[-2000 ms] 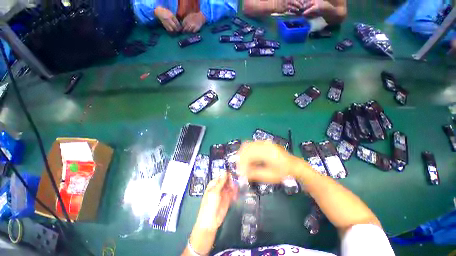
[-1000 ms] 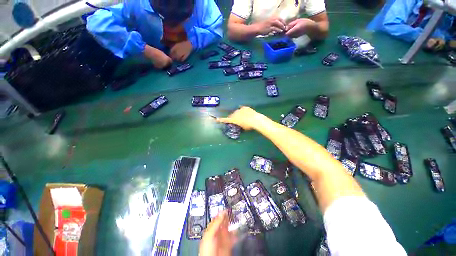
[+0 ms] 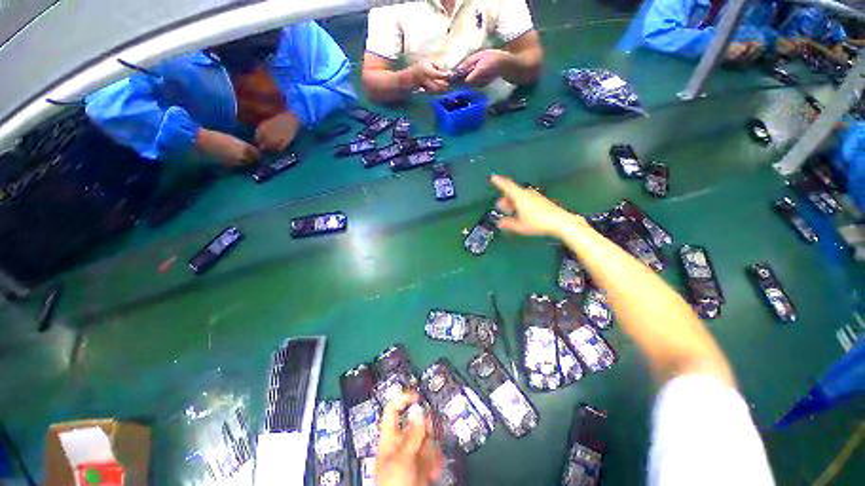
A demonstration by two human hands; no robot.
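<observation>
Open black phone housings with silvery-blue boards lie in a near row; one (image 3: pixel 506 397) lies right of my left hand. My left hand (image 3: pixel 406 441) is over this row at the bottom, blurred, with a pale spot at its fingertips; what it holds is unclear. My right hand (image 3: pixel 533 211) is stretched out over the green belt, one finger extended. A phone (image 3: pixel 482 233) lies beside its thumb, and a dark edge shows behind the hand; its grip is hidden. A striped strip sheet stack (image 3: pixel 292 389) lies left of the row. A thin black stick (image 3: pixel 503 332) lies beyond the row.
More phones (image 3: pixel 700 280) lie in a pile and loose at the right. Phones (image 3: pixel 319 224) also lie on the belt. A shiny clear bag (image 3: pixel 216 432) and a cardboard box (image 3: pixel 128 446) are at lower left. A blue bin (image 3: pixel 461 112) stands before people seated opposite.
The view has swung right. My right hand has moved from one belt phone to others further right. The phone it was over is no longer visible on the belt. My left hand stays by the near row.
</observation>
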